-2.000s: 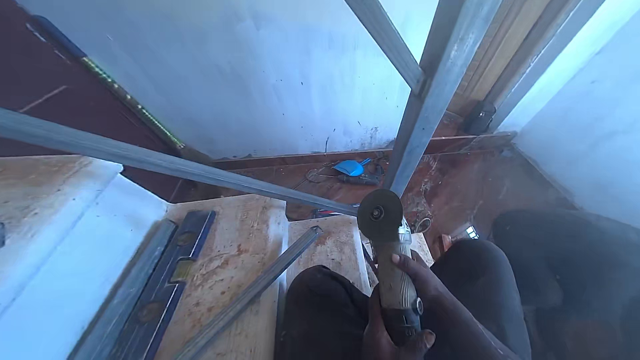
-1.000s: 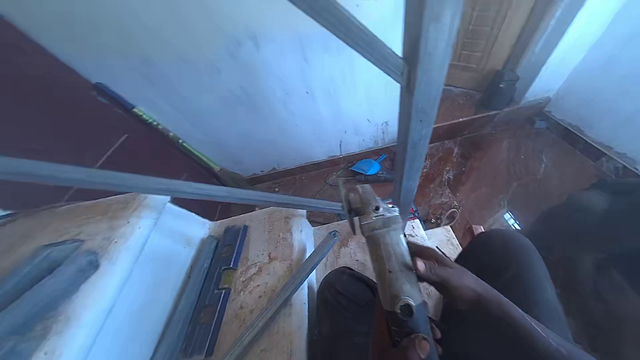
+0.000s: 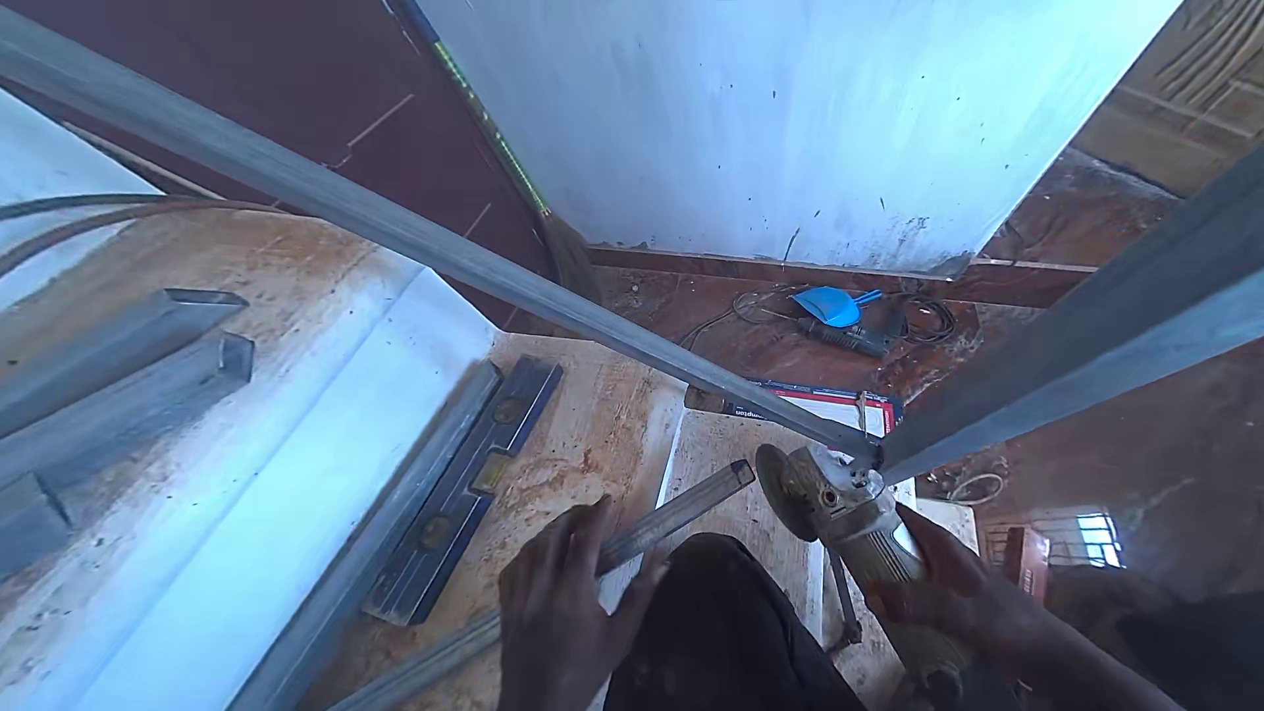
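Observation:
My right hand (image 3: 963, 592) is wrapped around the body of an angle grinder (image 3: 874, 553), whose disc (image 3: 785, 492) faces left, close to the joint where a long metal tube (image 3: 553, 294) meets a thicker metal post (image 3: 1066, 336). My left hand (image 3: 578, 592) rests over a loose square metal tube (image 3: 691, 509) lying across the steps, fingers bent around it; whether it grips firmly is hard to tell. A spirit level (image 3: 464, 494) lies to the left of that hand, beside another metal tube (image 3: 385, 533).
More cut metal tubes (image 3: 118, 365) lie on the upper step at left. On the floor ahead are a blue dustpan (image 3: 834, 306), a dark power tool (image 3: 849, 337) with cable, and a flat printed box (image 3: 829, 405). A broom (image 3: 568, 252) leans by the white wall (image 3: 770, 128).
My left hand has moved off the grinder to the loose tube. The grinder, held in my right hand, has turned so its disc faces left. The view has swung left and down.

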